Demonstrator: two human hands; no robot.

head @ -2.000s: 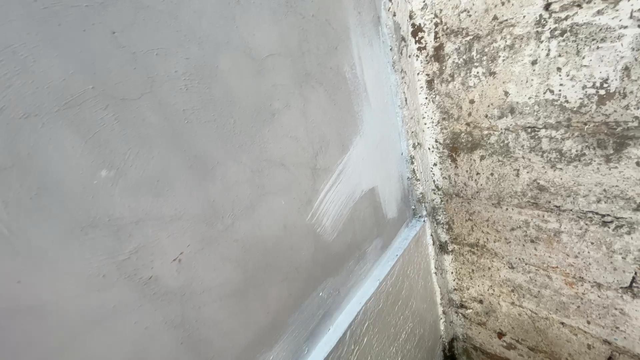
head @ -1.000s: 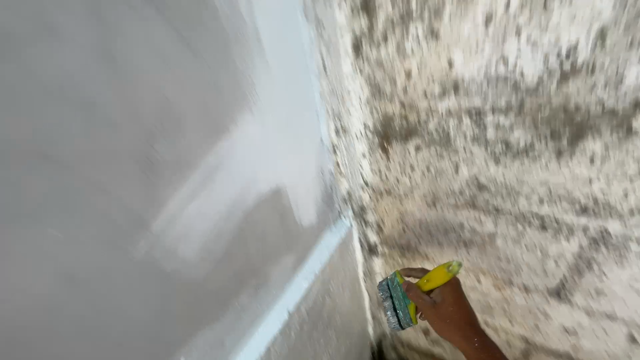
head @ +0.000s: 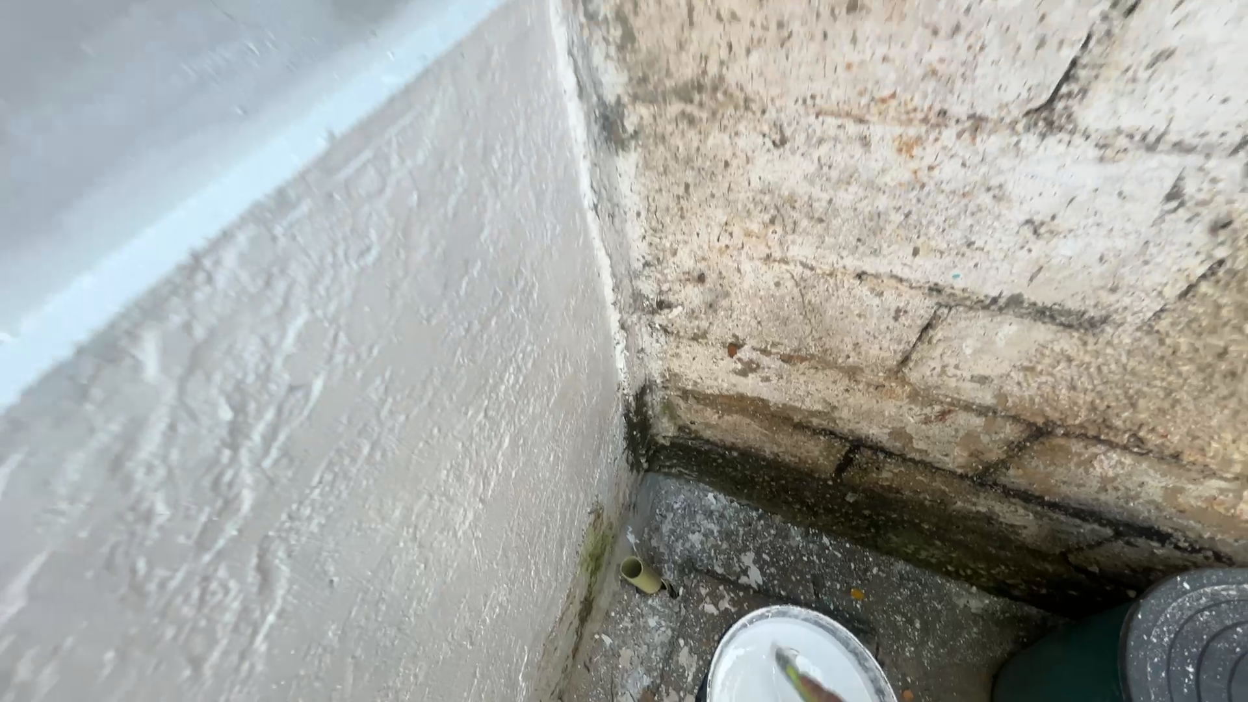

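Observation:
A round bucket point(head: 721, 651) of white paint stands on the floor at the bottom edge, partly cut off. Over the paint shows a narrow, blurred piece of the paintbrush point(head: 795, 673), with green and yellow on it. A small brown patch at its lower end looks like the fingers of my right hand point(head: 827, 694), closed on the brush; the rest of that hand lies below the frame. Whether the bristles touch the paint cannot be told. Left of the bucket rises the grey rendered wall point(head: 370, 390), with a pale blue-white ledge point(head: 244, 185) across it. My left hand is out of view.
A weathered block wall point(head: 877, 214) meets the grey wall in a corner. A short cut pipe point(head: 639, 573) sticks up from the paint-spotted floor point(head: 702, 517) near that corner. At the lower right stands a dark green container with a paint-speckled grey lid point(head: 1194, 624).
The view has swung down to the floor and bucket. One second ago my right hand held the yellow-handled brush before the block wall; now the brush is over the bucket.

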